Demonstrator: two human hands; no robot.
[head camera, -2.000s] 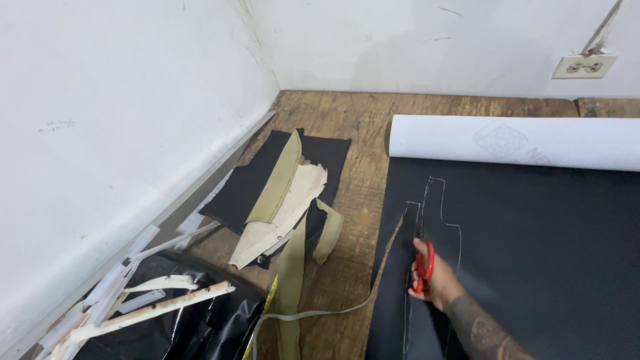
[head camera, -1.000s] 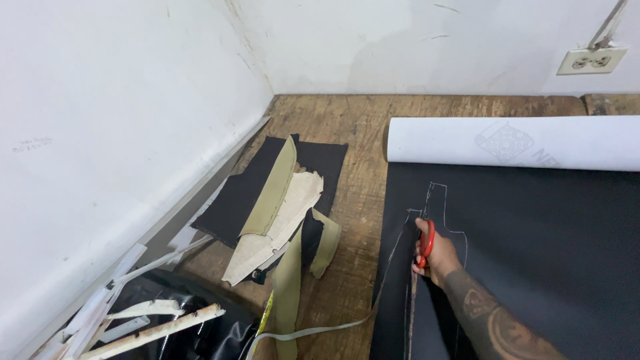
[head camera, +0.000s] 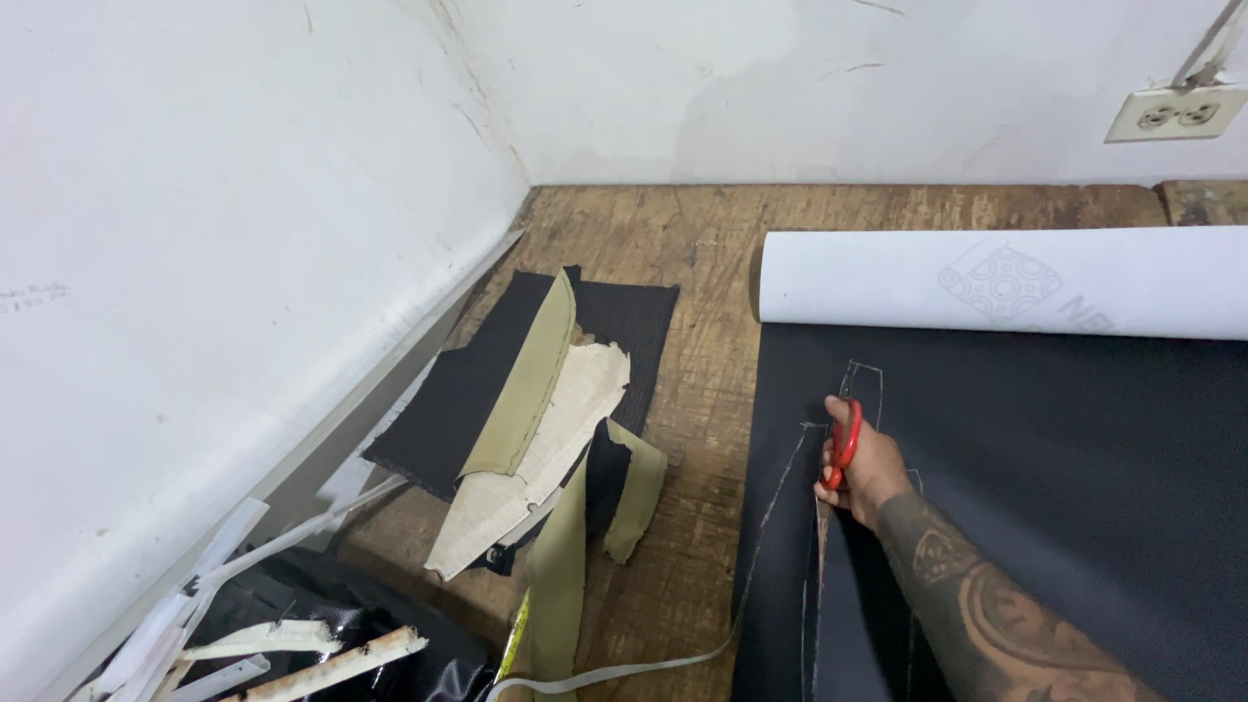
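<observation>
My right hand is closed around the red handles of a pair of scissors. The blades point away from me, at the chalk outline drawn on the black sheet material. Behind the hand a cut runs toward me through the sheet, beside more chalk lines. The far part of the sheet is rolled up, its white backing outward. My left hand is not in view.
Left on the wooden table lie black fabric pieces, olive pieces and a beige piece. A pale strip curves near the front. White scraps rest on glossy black material. Walls bound the table; one bears an outlet.
My right hand and the scissors have moved farther up the black sheet, toward the top of the chalk outline, and the cut behind them is longer.
</observation>
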